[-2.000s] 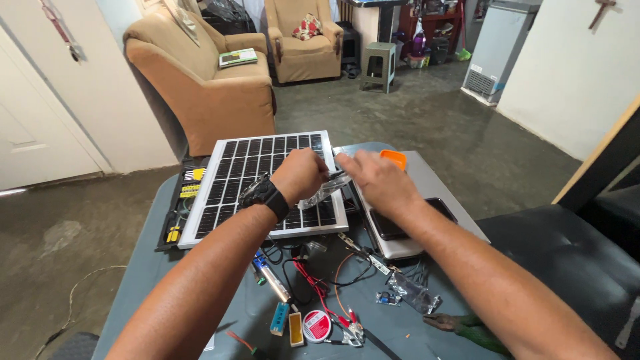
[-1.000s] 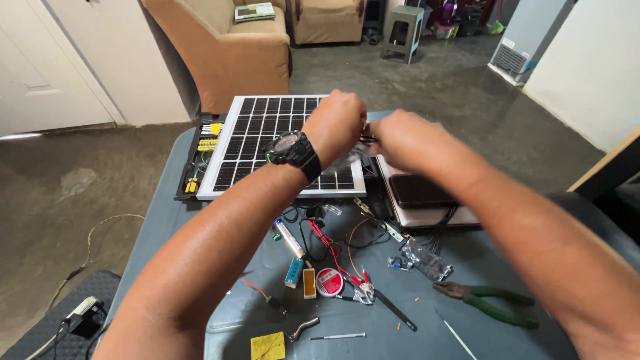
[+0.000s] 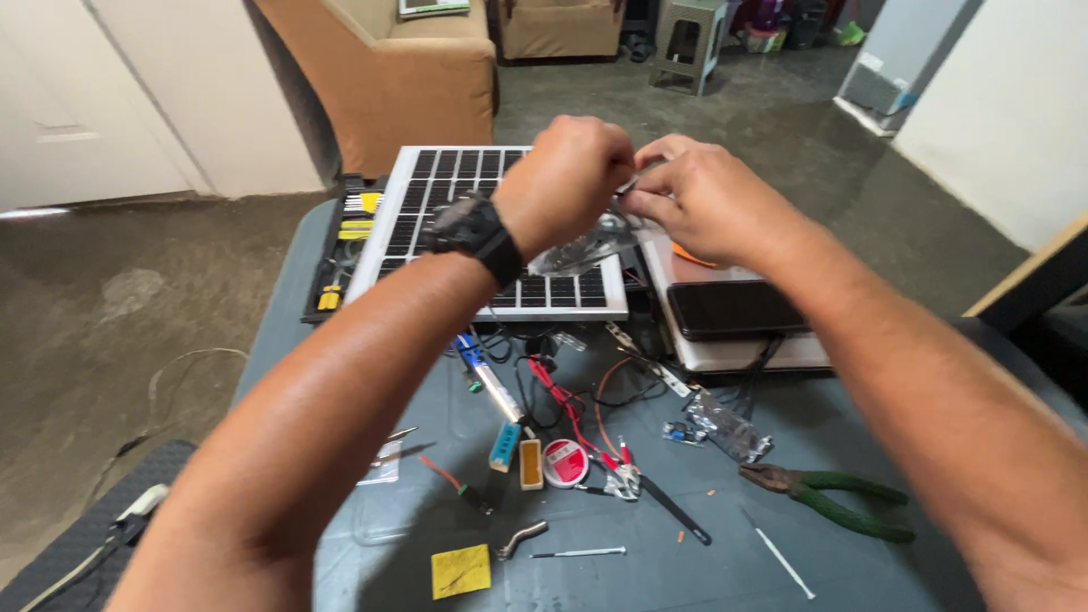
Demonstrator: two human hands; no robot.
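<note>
My left hand (image 3: pixel 571 183), with a black watch (image 3: pixel 476 234) on its wrist, and my right hand (image 3: pixel 701 195) meet above the right part of the solar panel (image 3: pixel 472 161). Between them they pinch the top of a clear plastic bag (image 3: pixel 586 246), which hangs over the panel with small items in it that I cannot make out. The fingertips partly hide the bag's top. A black smartphone (image 3: pixel 735 308) lies on a closed laptop (image 3: pixel 748 359) below my right hand. An orange object (image 3: pixel 693 256) shows behind the phone.
On the grey table (image 3: pixel 408 518) lie green-handled pliers (image 3: pixel 824 493), a soldering iron (image 3: pixel 491 381), a round red-labelled tin (image 3: pixel 565 463), red alligator clips (image 3: pixel 619 463), a yellow sponge (image 3: pixel 461 571), small screwdrivers (image 3: pixel 578 552) and a silvery bag (image 3: pixel 731 425). A tool case (image 3: pixel 340 255) is partly under the panel.
Both hands remain together at the bag above the panel. The bag now hangs more visibly below them. The view has tilted down since the earliest frame.
</note>
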